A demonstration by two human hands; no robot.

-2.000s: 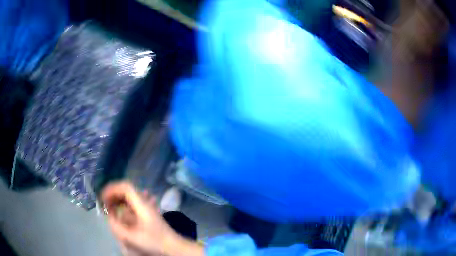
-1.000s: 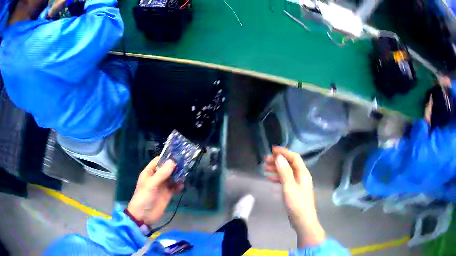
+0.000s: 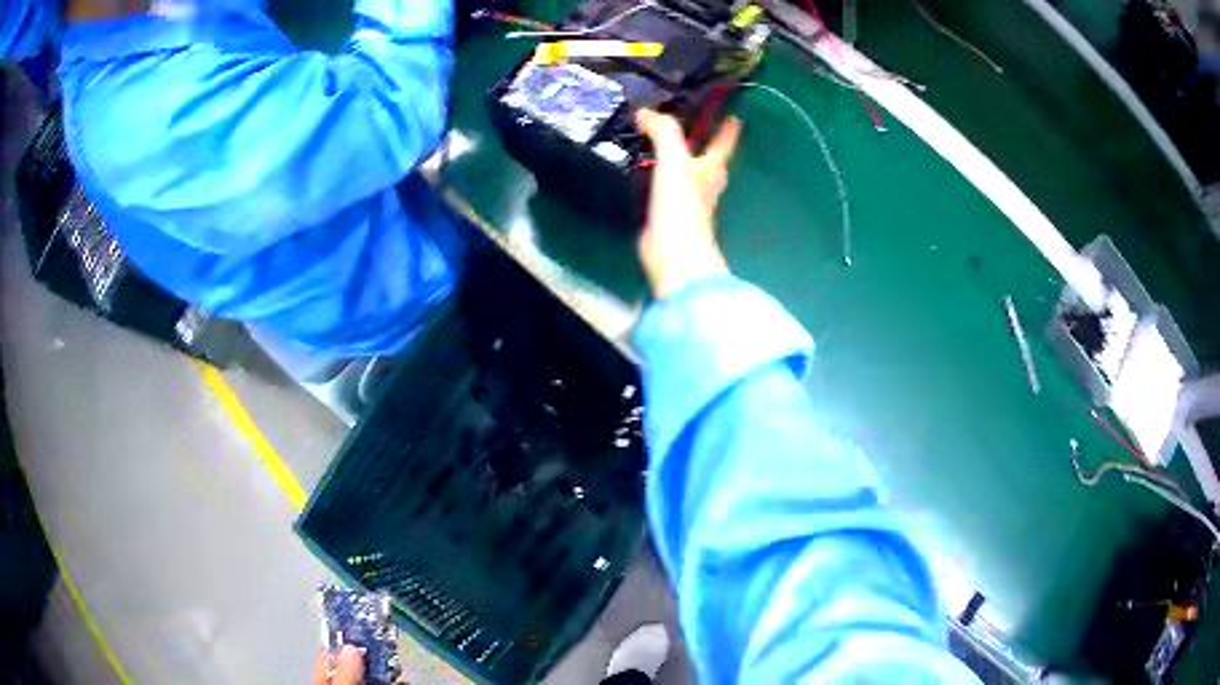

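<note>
A black electronic unit (image 3: 589, 174) lies on the green bench near the top, with a silvery board and an orange-yellow strip on top and red and black wires at its side. My right hand (image 3: 689, 194) reaches over the unit's near right side, fingers spread at its edge and wires; whether it grips the unit is not clear. My left hand (image 3: 344, 666) is mostly cut off by the bottom edge, with a fingertip or thumb on a small circuit board (image 3: 359, 629) that it holds beside the dark green crate.
The dark green crate (image 3: 468, 535), with loose small parts, stands below the bench edge. A person in a blue smock (image 3: 254, 161) sits at the left. A grey-white tray (image 3: 1137, 375), loose wires (image 3: 1124, 468) and a pale stick (image 3: 1021, 344) lie on the bench (image 3: 937, 295).
The view has turned to the bench and unit. My right hand has gone from empty air to the unit. My left hand, still with the board, is now lower in the picture.
</note>
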